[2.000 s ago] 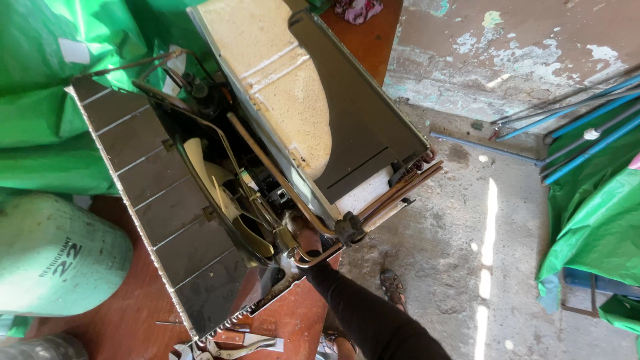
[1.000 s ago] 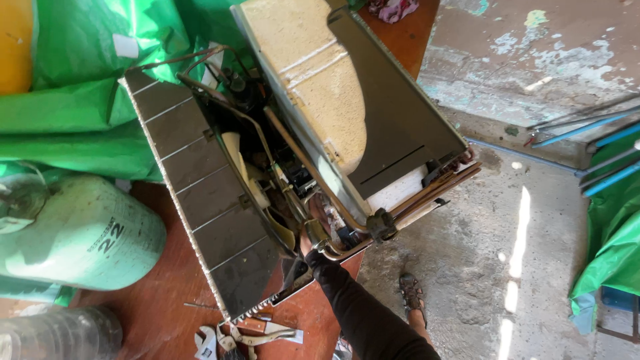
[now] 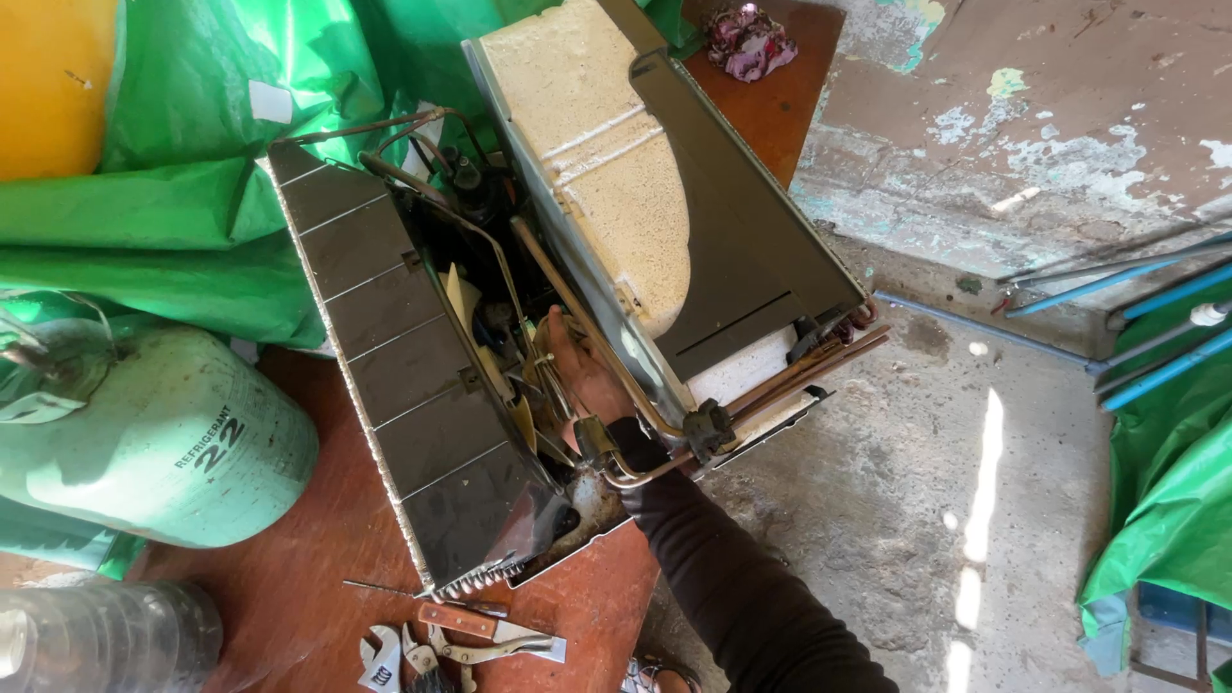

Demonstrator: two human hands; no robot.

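An opened window-type air conditioner chassis sits tilted on a reddish table, its condenser shroud [image 3: 385, 356] on the left and a foam-lined evaporator housing [image 3: 597, 173] on the right. My right hand [image 3: 580, 371], in a dark sleeve, reaches into the gap between them. It lies among thin copper tubes, beside the thicker copper pipe [image 3: 587, 322] and close to the fan's pale blade [image 3: 462, 303]. The fingers are partly hidden, so whether they grip anything is unclear. A black compressor part [image 3: 470, 181] stands farther back. No left hand shows.
A refrigerant cylinder [image 3: 164, 433] and a clear plastic bottle [image 3: 115, 635] stand left. Near the table's front lie an adjustable wrench [image 3: 383, 659], locking pliers [image 3: 491, 647] and a putty knife [image 3: 472, 621]. A crumpled cloth [image 3: 749, 41] lies behind; blue poles [image 3: 1165, 371] lean right.
My right hand has moved deeper between the two housings, and more of its back and fingers shows now. The view has shifted somewhat.
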